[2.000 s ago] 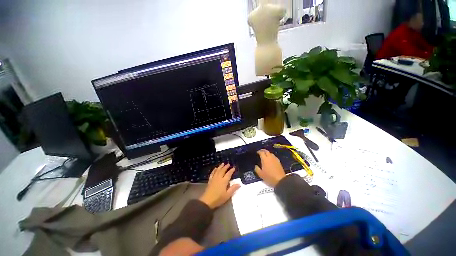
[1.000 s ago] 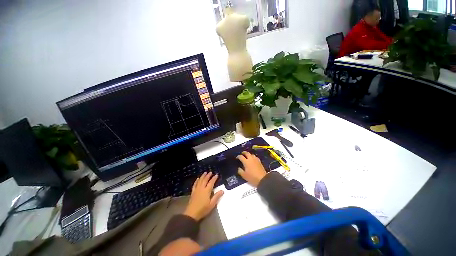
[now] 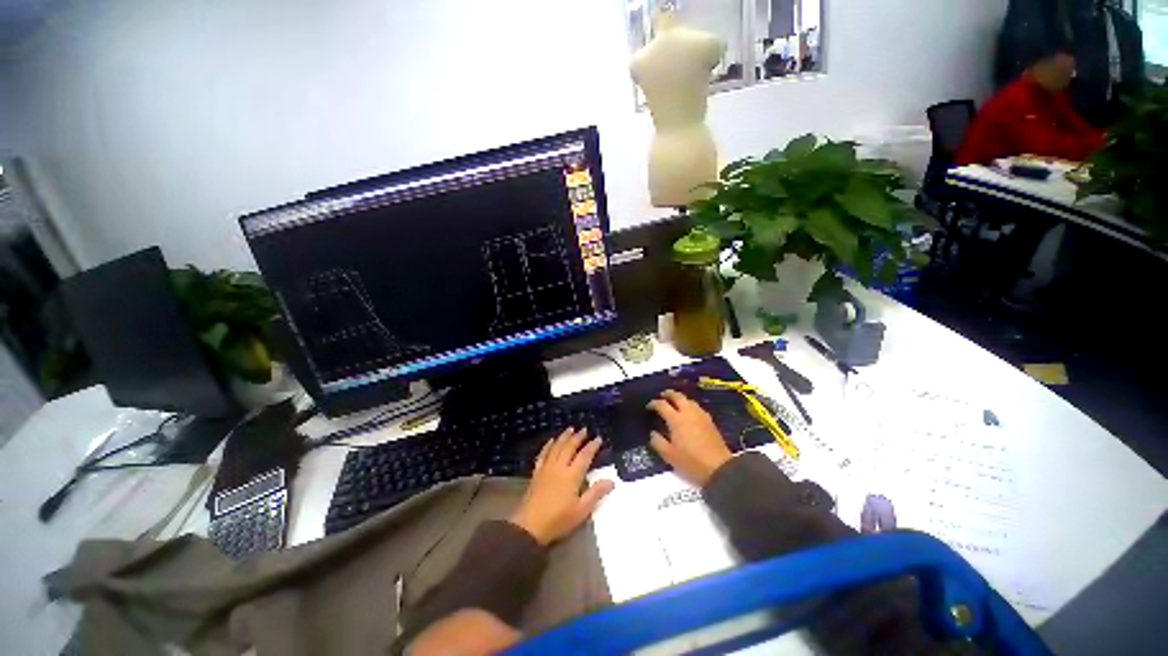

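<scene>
The monitor (image 3: 436,276) shows thin white pattern outlines on black, with coloured icons down its right side. My right hand (image 3: 689,437) lies palm down on the dark mouse pad (image 3: 637,458); any mouse under it is hidden. My left hand (image 3: 561,484) rests palm down with its fingers spread at the front edge of the black keyboard (image 3: 423,464), its lower part over grey-brown cloth. It holds nothing. The grey-brown trousers (image 3: 308,583) lie over the desk's front edge below the keyboard.
A calculator (image 3: 250,522) lies left. Beyond my right hand are a yellow tool (image 3: 769,420), a dark tool (image 3: 784,369), a bottle (image 3: 698,308) and a potted plant (image 3: 807,212). A spec sheet (image 3: 941,487) lies right. A blue curved bar (image 3: 769,577) crosses the lower right. A person in red sits behind.
The view swung right, then back left. The outline at the left of the screen now shows more lines. Both hands stay in about the same places on the desk.
</scene>
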